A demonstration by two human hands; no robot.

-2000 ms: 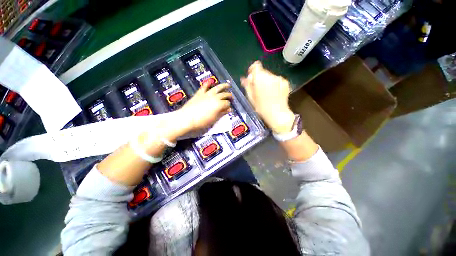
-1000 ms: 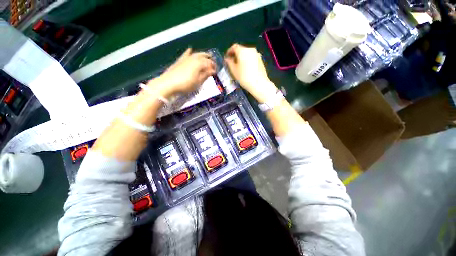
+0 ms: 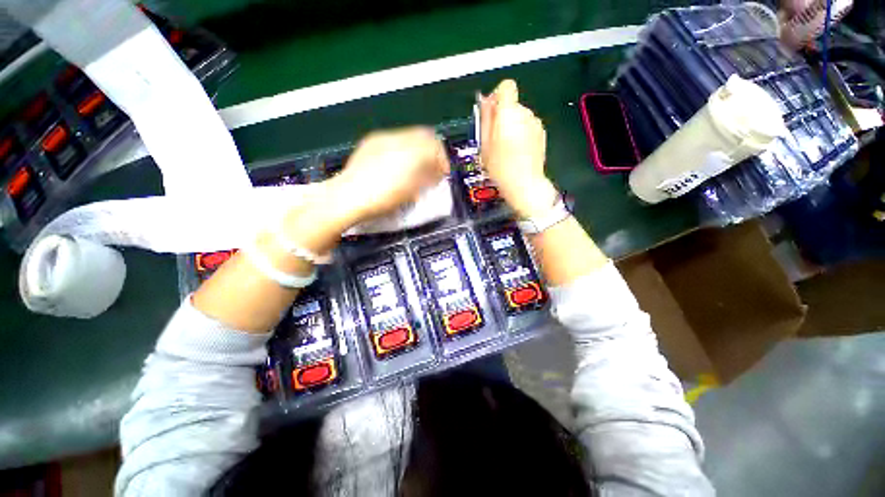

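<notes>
A clear blister tray holds black units with red-orange ends in two rows. One near-row unit lies face up. My left hand, blurred, is over the tray's far row, closed on the white liner strip. The strip's end shows below my fingers, and the strip runs left under my wrist. My right hand is above the tray's far right corner, fingers closed on a thin, pale upright sliver; whether it is tweezers or a label is unclear. My left hand and the strip hide several far pockets.
A white coil sits left of the tray. Another tray of units lies at the upper left. A pink-edged phone, cream tumbler and stacked clear trays are at the right. An open cardboard box is below the bench.
The view has shifted, moving bench items rightward. My hands are farther apart. My left hand is lower over the far row with the strip; my right hand is now raised at the tray's far right corner.
</notes>
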